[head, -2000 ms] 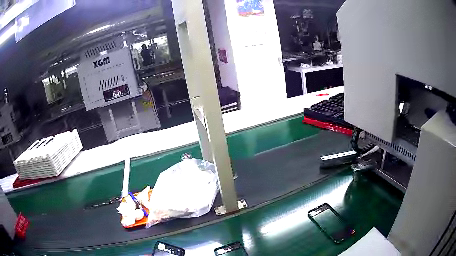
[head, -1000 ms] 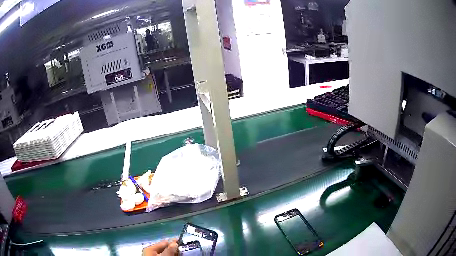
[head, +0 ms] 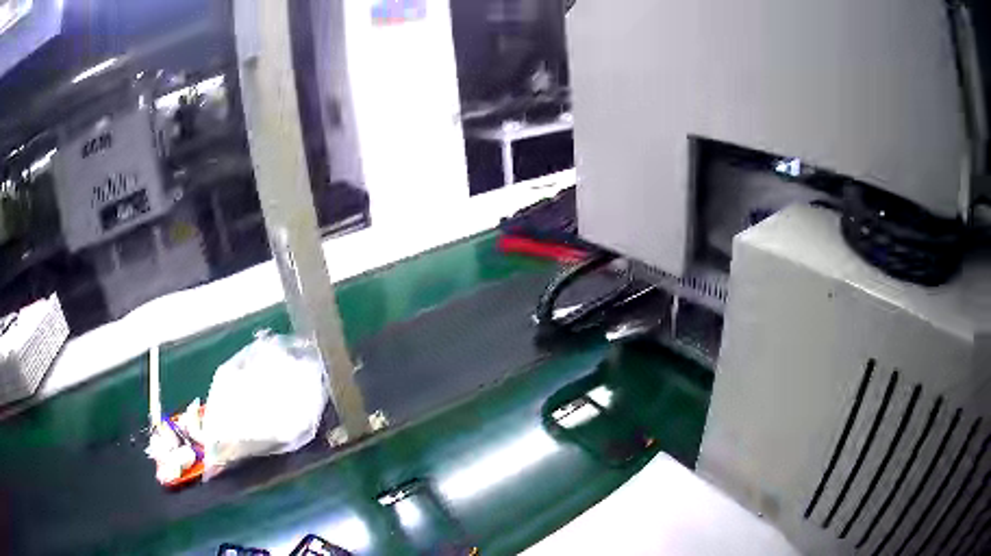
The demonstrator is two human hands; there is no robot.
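No hand is in view. A thin black phone middle frame (head: 411, 491) lies on the glossy green conveyor surface (head: 494, 502), near the bottom centre, its lower end close to the picture's edge. Another phone frame, with a small orange spot at one corner, lies farther right near the machine; it is blurred and its dark edge (head: 624, 453) blends with the green. Parts of two more frames show at the bottom left, one (head: 241, 551) beside the other (head: 317, 546), both cut off by the lower edge.
A white sheet (head: 663, 519) lies at the near edge. A pale-grey machine (head: 636, 119) with a black cable chain (head: 565, 285) stands right. A metal post (head: 310, 272) rises beside a clear bag (head: 266, 402) and orange tray (head: 185, 474). White trays (head: 30, 345) are stacked far left.
The view has turned right, so the post and bag sit farther left. The hand that held a frame one second ago is out of view. Two frames now show right of the post's foot.
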